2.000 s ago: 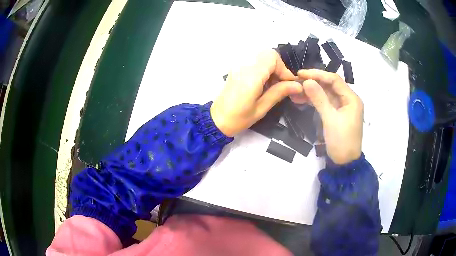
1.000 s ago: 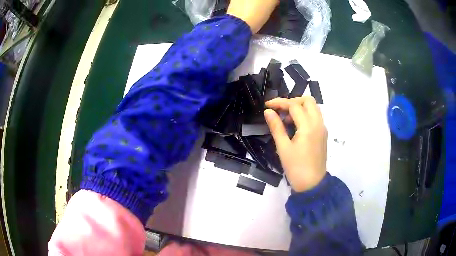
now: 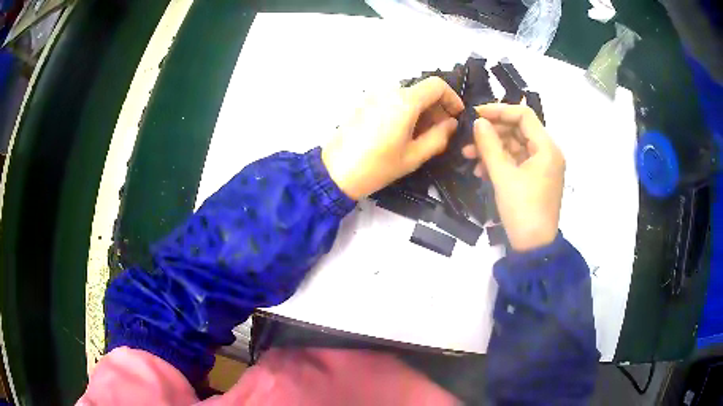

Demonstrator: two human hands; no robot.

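Observation:
Small black strips [image 3: 432, 239] lie in a loose pile on a large white sheet [image 3: 277, 103]. My left hand [image 3: 384, 139] comes in from the left over the pile, thumb and forefinger bent towards each other. My right hand [image 3: 523, 170] faces it from the right, also with thumb and forefinger together. The two sets of fingertips nearly meet above the pile, with a dark strip [image 3: 469, 120] between them. The strip blends with the black pile behind it, so its edges are hard to see. The hands hide part of the pile.
An open clear bag [image 3: 541, 25] with black contents is at the top edge. A crumpled white scrap [image 3: 602, 9] and a small yellowish translucent bag [image 3: 611, 62] are at upper right. A blue disc [image 3: 658, 164] and a long black item [image 3: 698, 238] are at right. A cream rail [image 3: 119, 151] runs at left.
One second ago my left hand was at the clear bag, at the top edge. It has come back down to meet my right hand over the pile. The camera view has also shifted.

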